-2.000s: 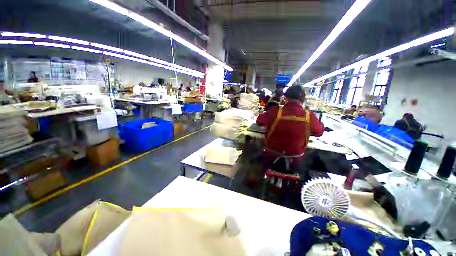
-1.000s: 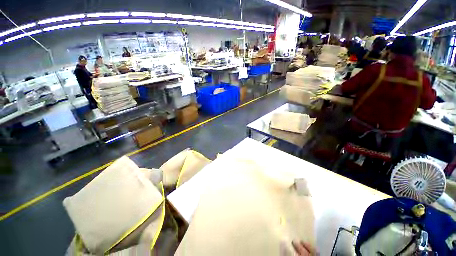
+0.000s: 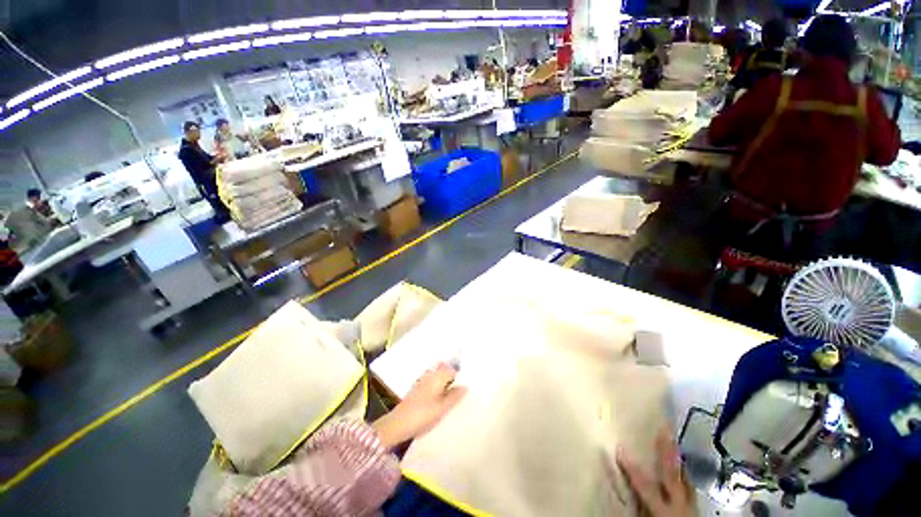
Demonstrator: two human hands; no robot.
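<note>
A beige fabric panel [image 3: 535, 404] with yellow edging along its lower left lies on the white table, left of the sewing machine [image 3: 788, 424] with its blue cover. A small beige-grey tab [image 3: 650, 347] sticks out at its upper right. My left hand [image 3: 429, 401], with a checked sleeve, rests at the panel's left edge; whether its fingers grip the fabric is unclear. My right hand [image 3: 656, 479] lies on the panel's lower right near the needle area, fingers spread, partly cut off by the bottom edge.
Beige pieces with yellow edges [image 3: 283, 389] are heaped left of the table [image 3: 707, 321]. A white round fan [image 3: 838, 303] stands behind the machine. A person in red [image 3: 808, 141] sits ahead. A small side table [image 3: 540, 224] holds beige pieces. A blue bin [image 3: 459, 182] stands across the aisle.
The view has turned left and down. My left hand has come into view at the panel's left edge. More of my right hand shows on the panel, and the tab now lies nearer the machine.
</note>
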